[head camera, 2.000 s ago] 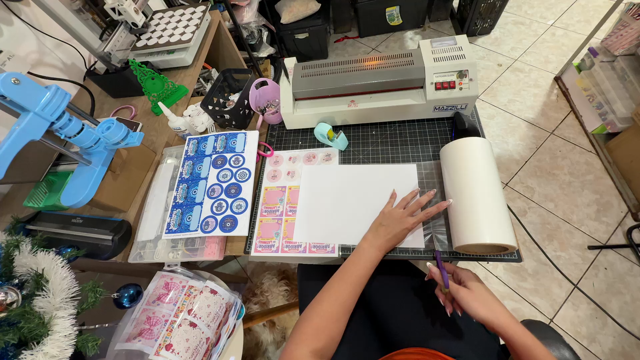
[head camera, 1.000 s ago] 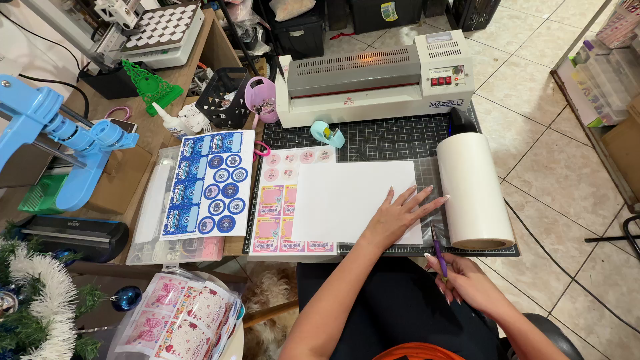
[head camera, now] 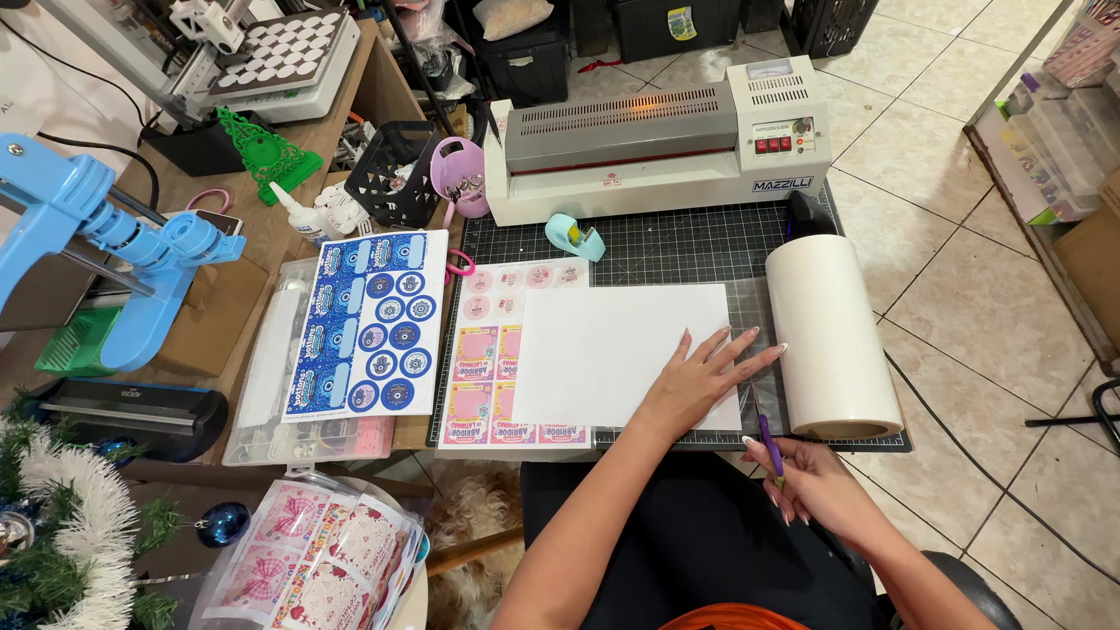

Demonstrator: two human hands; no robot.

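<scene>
My left hand (head camera: 700,385) lies with fingers spread over the right part of a blank white sheet (head camera: 612,350), its fingertips reaching onto clear film (head camera: 754,306) that runs from a large roll (head camera: 831,337). Purple-handled scissors (head camera: 770,446) are held in my right hand (head camera: 809,481) at the mat's front edge, blades pointing away from me at the film. The white sheet partly covers a printed pink label sheet (head camera: 472,359). All of these lie on a black gridded cutting mat (head camera: 665,254). Behind them stands a laminator (head camera: 630,131) with an orange glow on its top.
A mint tape dispenser (head camera: 575,238) sits before the laminator. Left of the mat, a blue printed sheet (head camera: 367,324) rests on a clear organizer box (head camera: 262,376). Further left are a blue press (head camera: 131,245) and an Aurora device (head camera: 131,416). Packaged pink prints (head camera: 324,560) lie at the lower left.
</scene>
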